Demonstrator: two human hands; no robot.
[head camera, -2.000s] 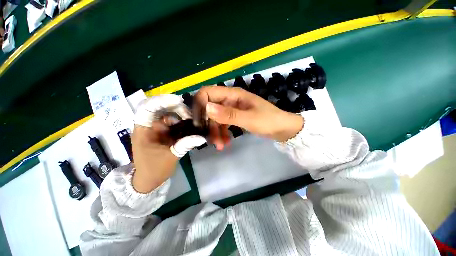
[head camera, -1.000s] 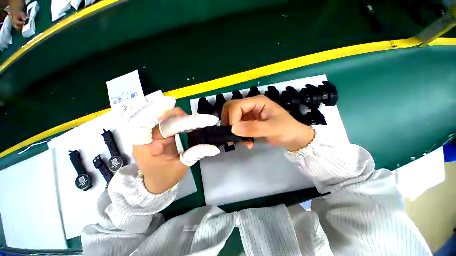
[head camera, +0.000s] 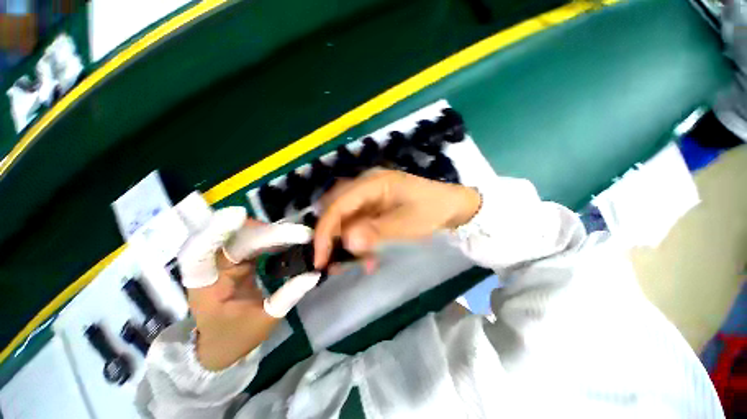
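Observation:
My left hand (head camera: 237, 286), with white finger cots, holds a black wristwatch (head camera: 288, 260) between its covered fingers and thumb. My right hand (head camera: 391, 214), with bare fingers, closes on the right end of the same watch. The fingers hide much of it, and blur hides whether the strap is buckled. Closed black watches (head camera: 368, 153) stand in rows on a white sheet (head camera: 348, 309) behind and right of my hands. Several open watches (head camera: 117, 370) lie on the white sheet at left, partly hidden by my left sleeve.
A yellow edge (head camera: 328, 131) runs between the bench and the dark green conveyor (head camera: 221, 106). A paper slip (head camera: 141, 209) lies at the edge on the left. White papers (head camera: 651, 196) are at the right. White items (head camera: 49, 78) lie beyond the conveyor at upper left.
The view has tilted and shifted. Both hands still hold the watch; my right fingers have moved over its right end, where more of the black strap showed before.

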